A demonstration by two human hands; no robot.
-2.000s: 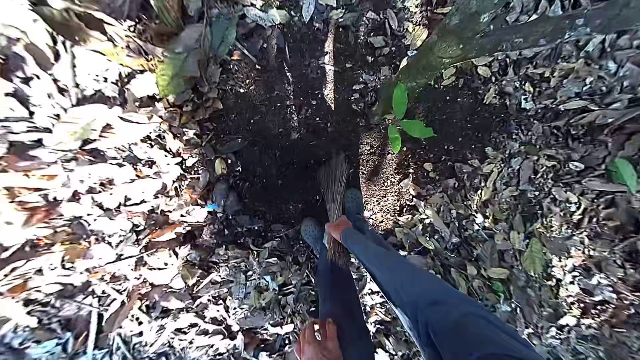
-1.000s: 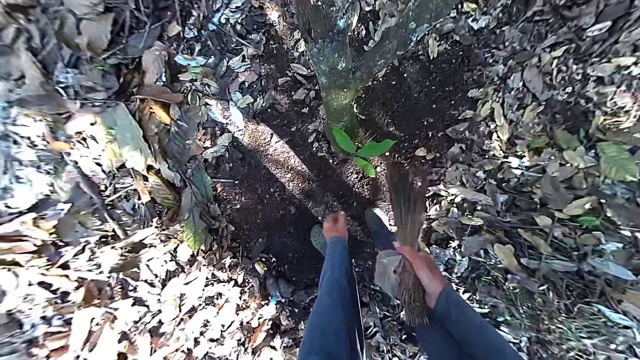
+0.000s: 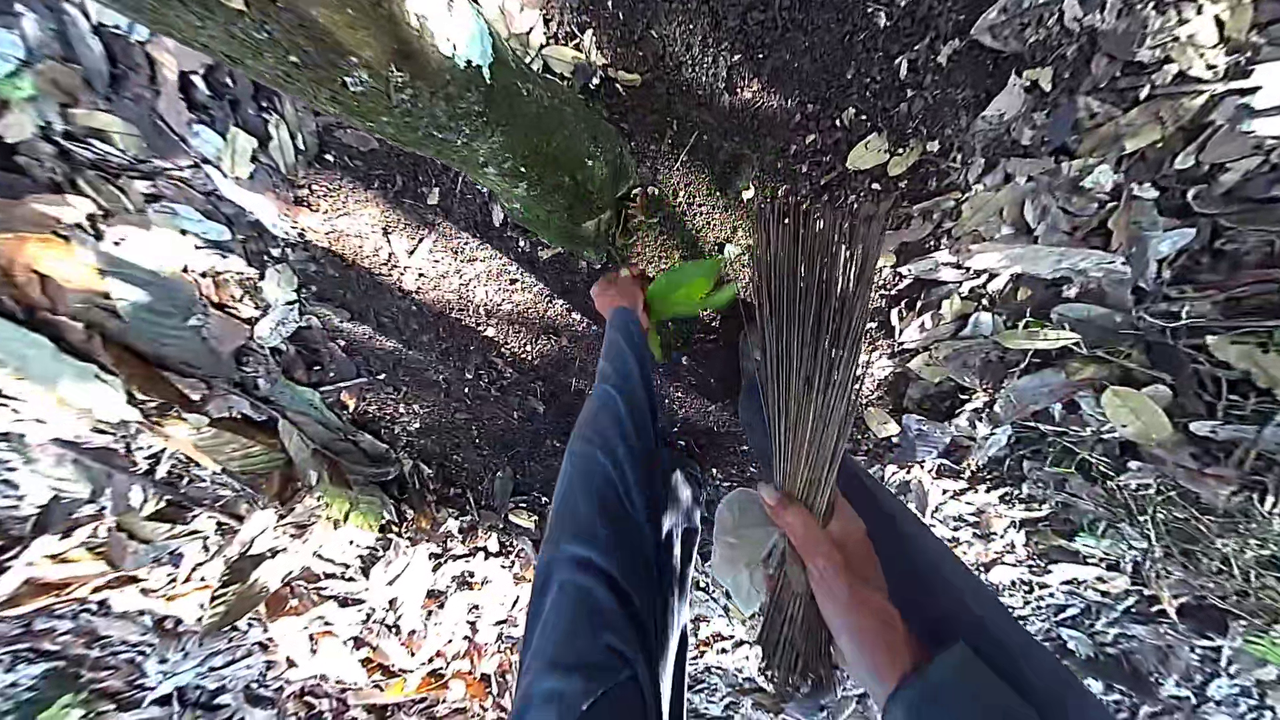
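My right hand (image 3: 840,570) is closed around the lower part of a bundled stick broom (image 3: 815,340), whose bristles fan out upward over the dark soil. My left hand (image 3: 620,292) reaches down beside the base of a mossy trunk and touches a small plant with green leaves (image 3: 688,290). Its fingers are partly hidden, so the grip on the stem cannot be made out. A pale, flat leaf-like piece (image 3: 745,550) lies against the broom, left of my right fingers.
The mossy tree trunk (image 3: 500,130) slants from the upper left to the middle. Bare dark soil (image 3: 450,380) surrounds its base. Dry leaf litter (image 3: 330,610) covers the ground at left, and more fallen leaves (image 3: 1050,300) lie at right. My trousered legs show beneath my arms.
My left hand has moved to the green-leaved plant, which stood apart from it one second ago. My right hand keeps hold of the broom. The view has shifted and turned.
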